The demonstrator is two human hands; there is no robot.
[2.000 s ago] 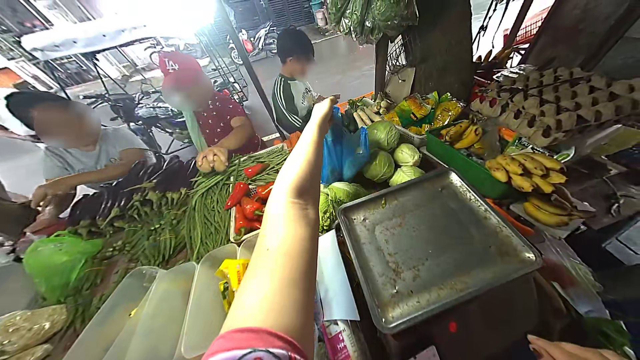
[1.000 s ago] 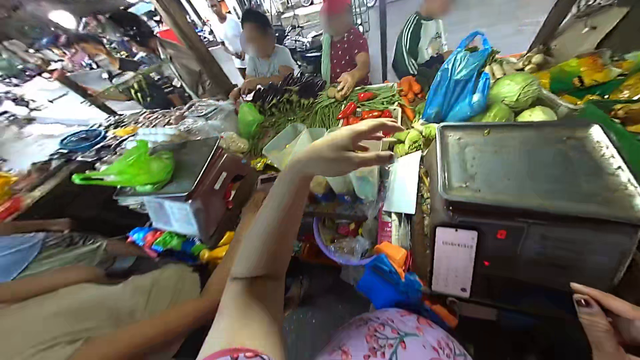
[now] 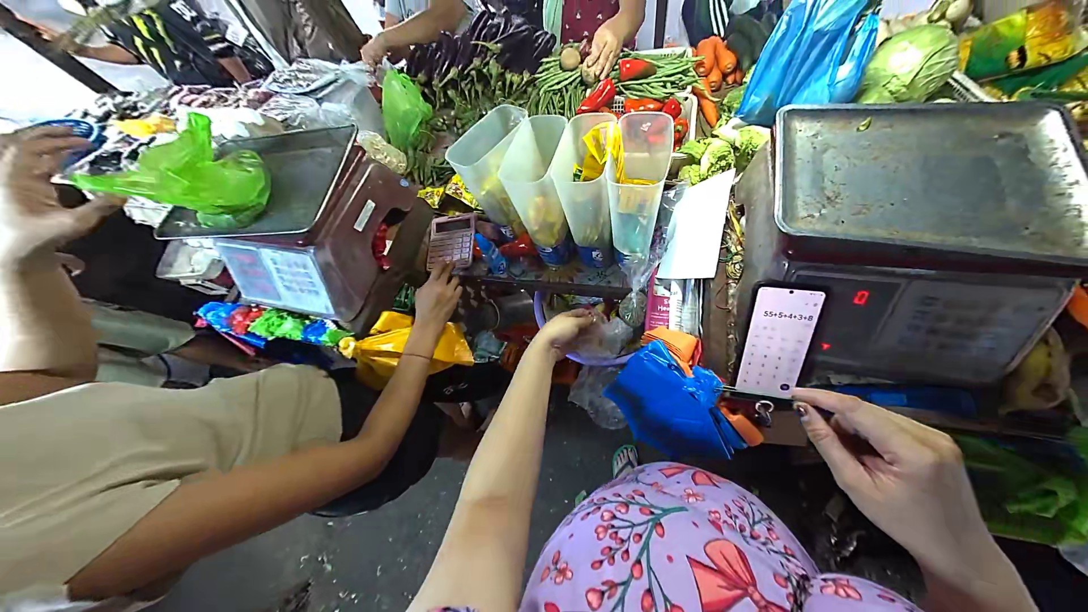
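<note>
My left hand (image 3: 571,331) reaches low at the centre, by the purple rim of a container (image 3: 541,308) and some clear plastic; whether it grips anything is unclear. My right hand (image 3: 880,442) is at the lower right, thumb and index finger near the bottom edge of a smartphone (image 3: 778,340) with a calculator screen. The phone leans upright against the front of a digital scale (image 3: 901,319) with a bare metal tray (image 3: 926,183). Between my hands hang blue plastic bags (image 3: 671,399) and orange ones (image 3: 676,344). A pink calculator (image 3: 451,241) lies under a co-worker's fingers (image 3: 439,297).
Several clear plastic bins (image 3: 582,170) stand behind my left hand. At left, a green bag (image 3: 200,174) rests on another scale (image 3: 331,204). Red peppers (image 3: 597,96), long beans (image 3: 667,76), eggplants (image 3: 480,42) and a cabbage (image 3: 908,64) line the back. A co-worker's arm (image 3: 280,476) extends from the left.
My left hand was stretched over the vegetables and has drawn back and down beside the clear plastic. My right hand has come to the phone's lower edge. A co-worker's hand is now at the calculator.
</note>
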